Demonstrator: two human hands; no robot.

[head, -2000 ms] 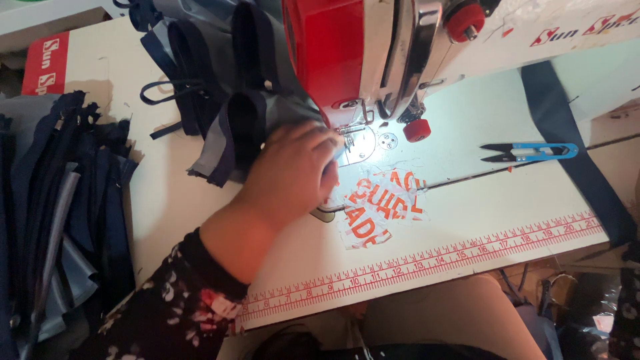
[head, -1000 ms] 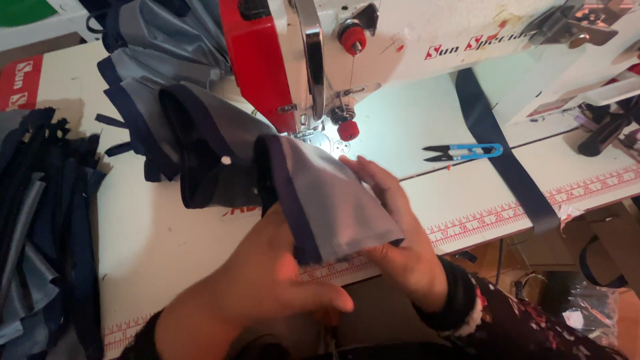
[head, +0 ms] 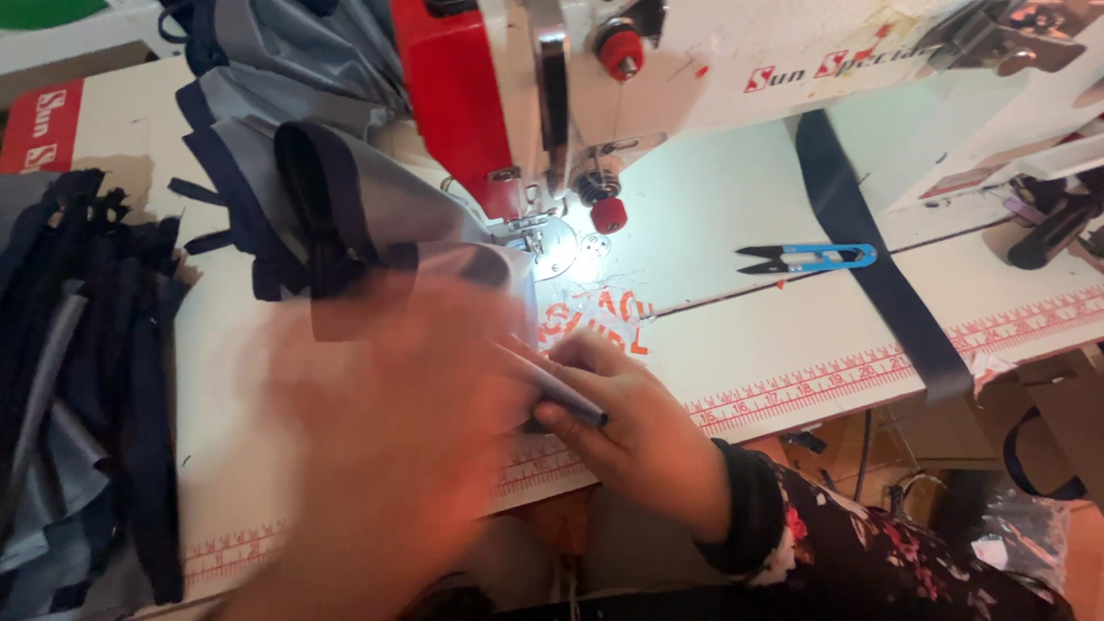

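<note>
A grey fabric piece with navy edging [head: 474, 259] lies in front of the sewing machine's presser foot [head: 533, 233]. My right hand [head: 630, 414] pinches its near edge, which is folded, between thumb and fingers. Motion blurs my left hand [head: 397, 388], which is over the left part of the same fabric; whether its fingers grip it cannot be told. Behind, to the left, more grey pieces with navy edges [head: 319, 52] are bunched beside the red machine cover [head: 457, 95]. Blue-handled thread snips [head: 811, 257] rest on the table to the right, partly over a navy strip [head: 888, 302].
A pile of navy and grey fabric pieces [head: 95, 362] covers the table's left side. A printed ruler strip [head: 802, 388] runs along the front edge. Plastic with orange lettering [head: 604, 319] lies near the needle plate. The white machine arm [head: 776, 52] spans the back right.
Two seconds ago my left hand was by the needle and my right hand was not plainly seen. One second ago both hands held the fabric piece raised; now it lies lower, nearer the table.
</note>
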